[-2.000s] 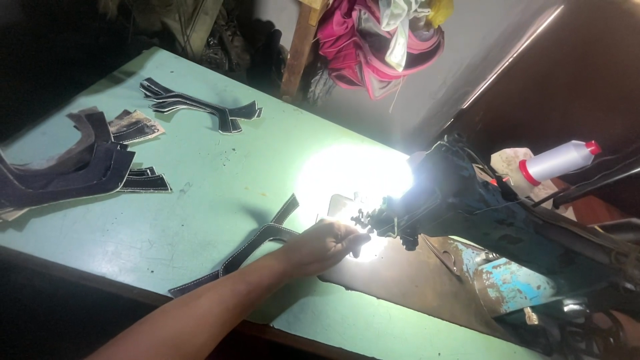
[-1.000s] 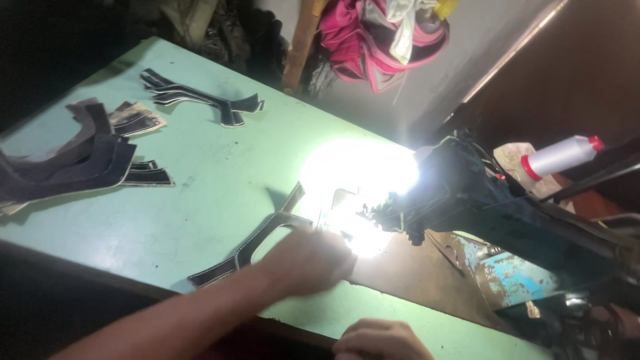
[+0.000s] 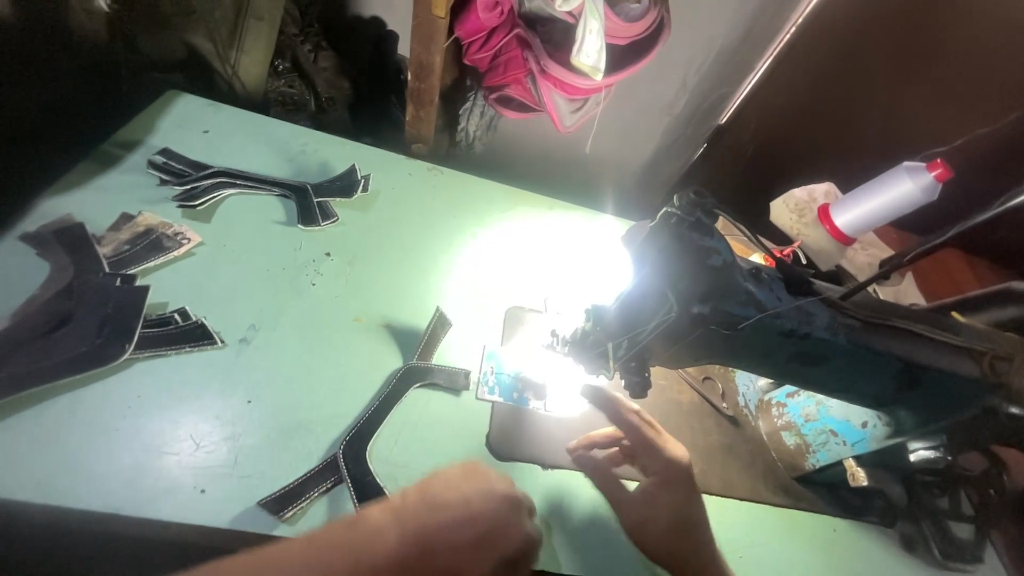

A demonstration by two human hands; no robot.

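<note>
My left hand (image 3: 448, 520) is blurred at the bottom edge, over the near end of a black stitched strap piece (image 3: 372, 416); its fingers are turned away, so whether it holds anything is hidden. My right hand (image 3: 648, 472) has its fingers apart and holds nothing; the index finger reaches to the bed plate (image 3: 516, 380) of a sewing machine (image 3: 704, 296). Glare from the machine's lamp washes out the needle area. The strap piece has white stitching along its edges and lies on the green table (image 3: 280, 320), left of the bed plate.
A stack of stitched black pieces (image 3: 256, 180) lies at the table's far left. Larger dark pieces (image 3: 72, 320) are piled at the left edge. A white thread cone (image 3: 884, 200) with red ends is behind the machine. A pink bag (image 3: 552, 72) hangs beyond the table.
My left hand has moved away from the needle area toward the bottom edge. My right hand, only partly in view at the bottom one second ago, has come up to the machine bed.
</note>
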